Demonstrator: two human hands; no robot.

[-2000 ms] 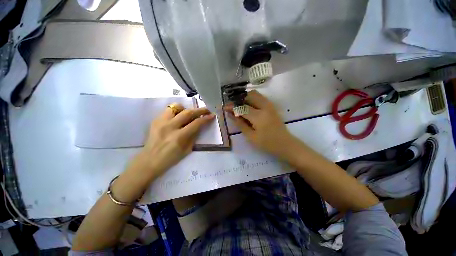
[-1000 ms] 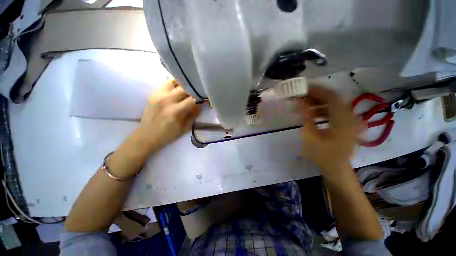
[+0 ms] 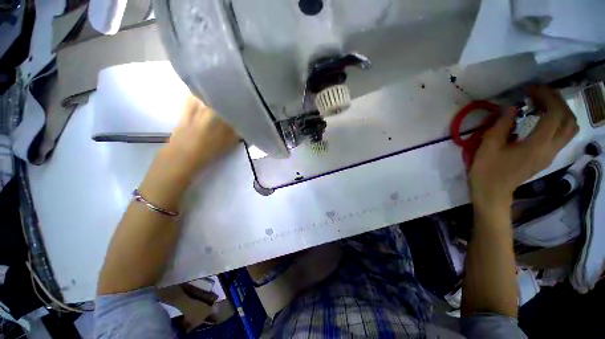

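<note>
My left hand (image 3: 202,136) is left of the needle area, at the right end of a white-faced cut panel (image 3: 133,99); its fingertips are partly hidden behind the machine head, and it appears to hold the panel. My right hand (image 3: 521,142) is over the red-handled scissors (image 3: 470,126) at the right of the table. Its fingers are bent around the handles and the blade area, but whether it grips them is unclear. The off-white sewing machine head (image 3: 391,33) stands between my hands, its presser foot area near the table's slot.
White machine table (image 3: 318,232) has a printed ruler along its front edge. Taupe strips (image 3: 76,66) lie at the back left. White paper (image 3: 497,30) lies on the machine. Fabric bundles (image 3: 550,225) are below the right edge. A gridded tray (image 3: 592,104) is at the far right.
My right hand has moved from beside the needle to the scissors at the right. My left hand has moved left and back with the panel, away from the needle.
</note>
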